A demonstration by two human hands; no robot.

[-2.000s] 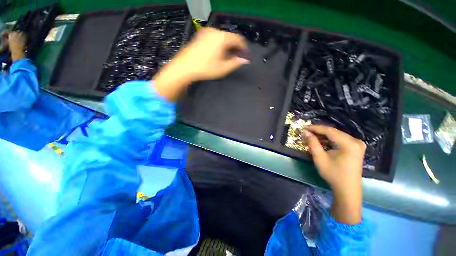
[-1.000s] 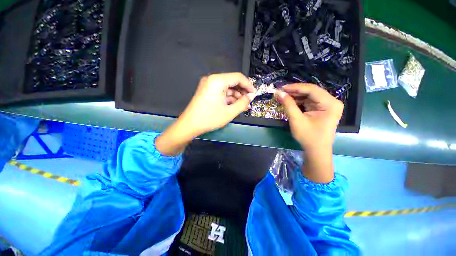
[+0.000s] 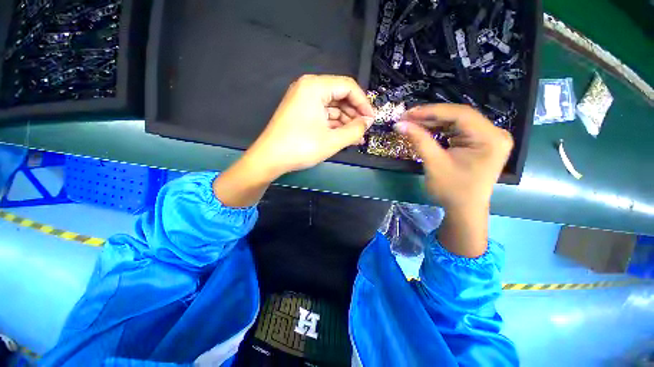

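Note:
My left hand [image 3: 320,122] and my right hand [image 3: 459,147] meet fingertip to fingertip over the near-left corner of the divided tray's right compartment. A small pale, glinting piece [image 3: 388,113] shows between the fingertips; which hand holds it, and whether a black part is with it, I cannot tell. Below the fingers lies a pile of tiny gold metal pieces [image 3: 393,146]. Black plastic parts [image 3: 459,50] fill the rest of that compartment in a loose heap. The left compartment of the divided tray [image 3: 251,68] shows bare black floor.
A second parts tray [image 3: 133,64] with shiny dark parts is at far left. On the green bench [image 3: 602,168] at right lie a clear bag [image 3: 555,101], a beige bag of small parts [image 3: 594,104] and a white strip [image 3: 569,160]. Crumpled clear film [image 3: 409,228] hangs at the bench edge.
From two seconds ago, my left hand has come from the left compartment's far side to meet my right hand over the gold pile. The view has turned. Over the last second the hands stay together.

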